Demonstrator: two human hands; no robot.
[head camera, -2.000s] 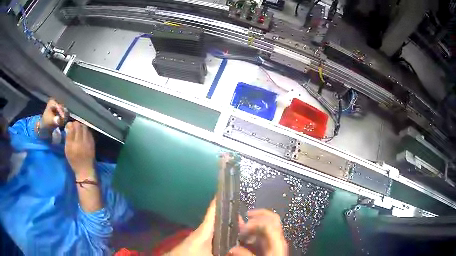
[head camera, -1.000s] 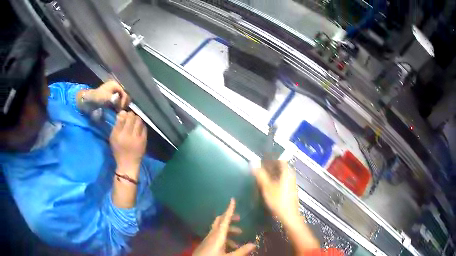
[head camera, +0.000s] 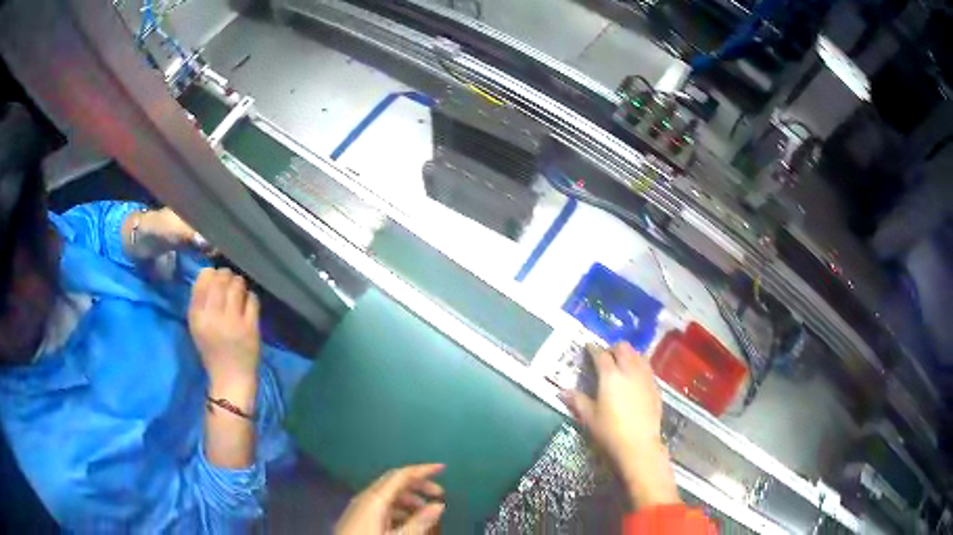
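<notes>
My right hand (head camera: 627, 418) reaches over the conveyor, its thumb and fingers around a grey carrier (head camera: 571, 362) near the blue bin; the fingers hide part of it. My left hand (head camera: 395, 506) is empty, fingers apart, over the near edge of the green work mat (head camera: 418, 402), cut off by the bottom edge. Small silver metal parts (head camera: 543, 486) lie in a mass right of the mat. A blurred carrier (head camera: 326, 196) lies on the green conveyor belt (head camera: 460, 287) at left. More carriers (head camera: 711, 449) lie between the rails at right.
A blue bin (head camera: 614, 305) with small pieces and a red bin (head camera: 700, 368) stand behind the conveyor. A dark ribbed stack (head camera: 481, 172) stands left of them. A blue-clothed person (head camera: 136, 387) sits at left, beside a grey machine post (head camera: 157, 136). Machine rails and cables run across the back.
The carrier earlier held in my left hand is gone from it. A carrier now shows on the belt at left. My right hand has moved right to the carriers. The view has turned.
</notes>
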